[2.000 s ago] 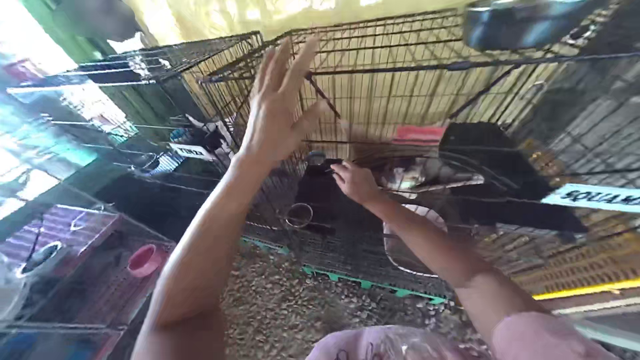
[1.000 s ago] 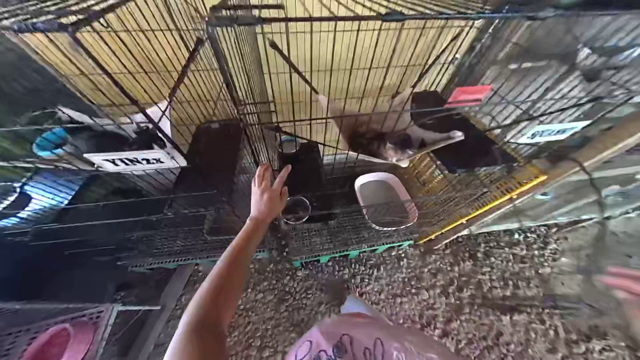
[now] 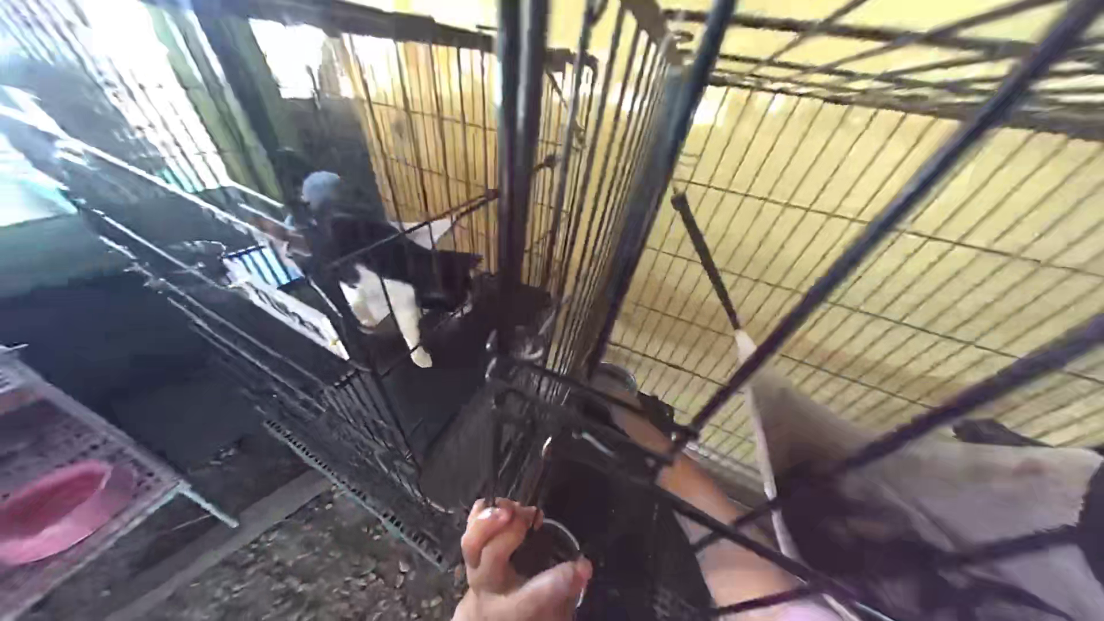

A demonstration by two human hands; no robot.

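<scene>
My left hand (image 3: 517, 561) is low in the centre, its fingers curled on the wire edge of the black cage (image 3: 517, 172). A round metal-rimmed bowl (image 3: 565, 535) shows just behind it. My right arm reaches inside the cage behind the bars; the right hand (image 3: 638, 423) is partly hidden by dark wires, close to a second round metal-rimmed bowl (image 3: 617, 375). What its fingers hold cannot be seen. A black item lies below it. To the right hangs a pale fabric hammock (image 3: 975, 483) with a dark, blurred cat (image 3: 845, 526) in it.
A black-and-white cat (image 3: 379, 259) stands in the adjoining cage on the left. A pink basin (image 3: 60, 513) rests on a perforated pink surface (image 3: 129, 466) at lower left. Diagonal black bars cross the right side. Gravelly ground (image 3: 302, 552) shows below.
The view has moved much closer to the cages. My right arm, mostly out of view a second ago, now reaches inside the cage. The cat on the left now stands.
</scene>
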